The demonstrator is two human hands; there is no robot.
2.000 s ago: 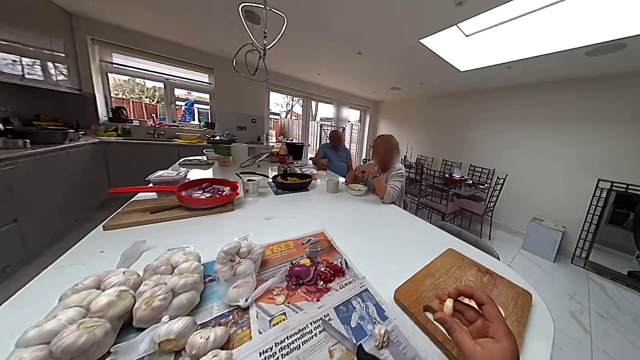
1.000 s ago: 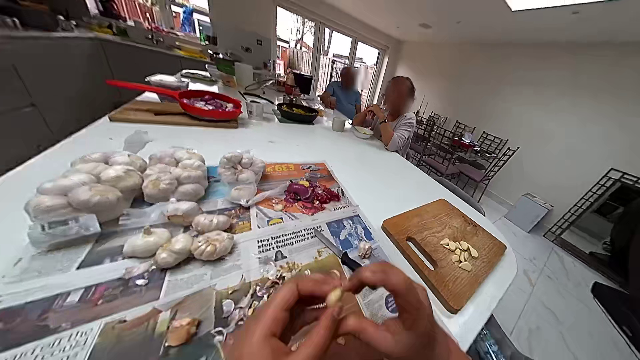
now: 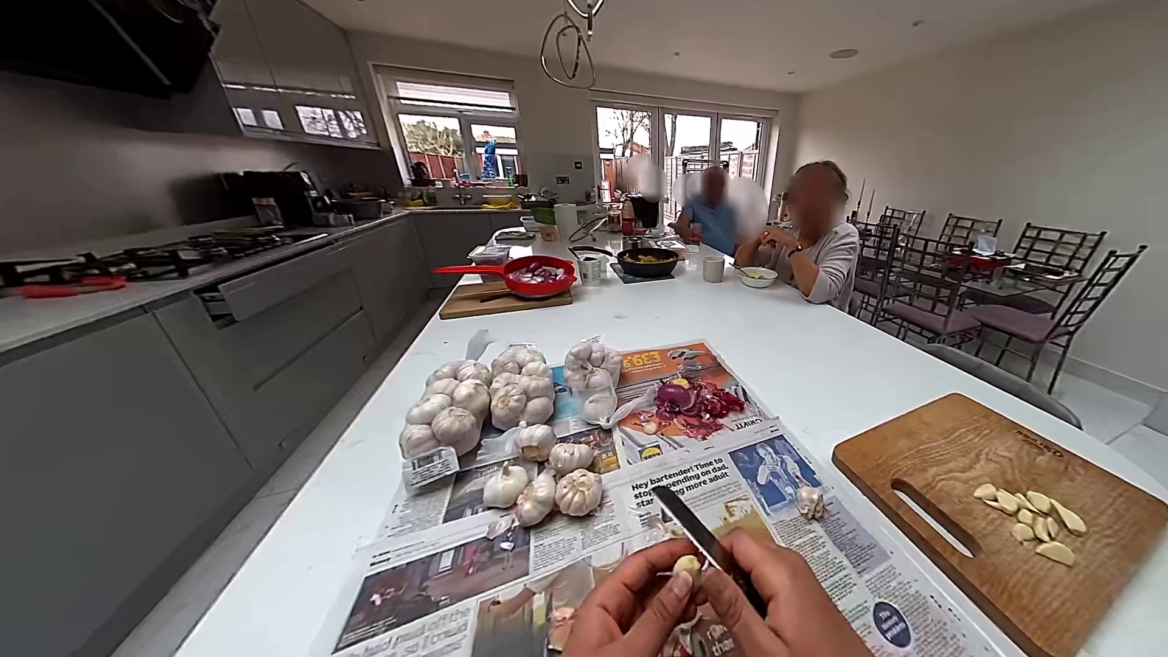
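Observation:
My left hand pinches a small garlic clove between thumb and fingertips, low in the view. Against it, my right hand is closed on a knife, whose dark blade points up and to the left. Both hands are above newspaper sheets with garlic skins on them. Loose garlic bulbs lie left of the hands, beside netted or bagged bulbs. Peeled cloves rest on a wooden cutting board at the right. Red onion skins lie farther up the paper.
A red pan with chopped onion sits on a wooden board. Beyond are a black pan, a mug and a bowl. Two people sit at the far end of the white worktop.
The knife, lying on the newspaper one second ago, is now in my right hand. My hands are closer together at the clove than two seconds ago. The view has swung left.

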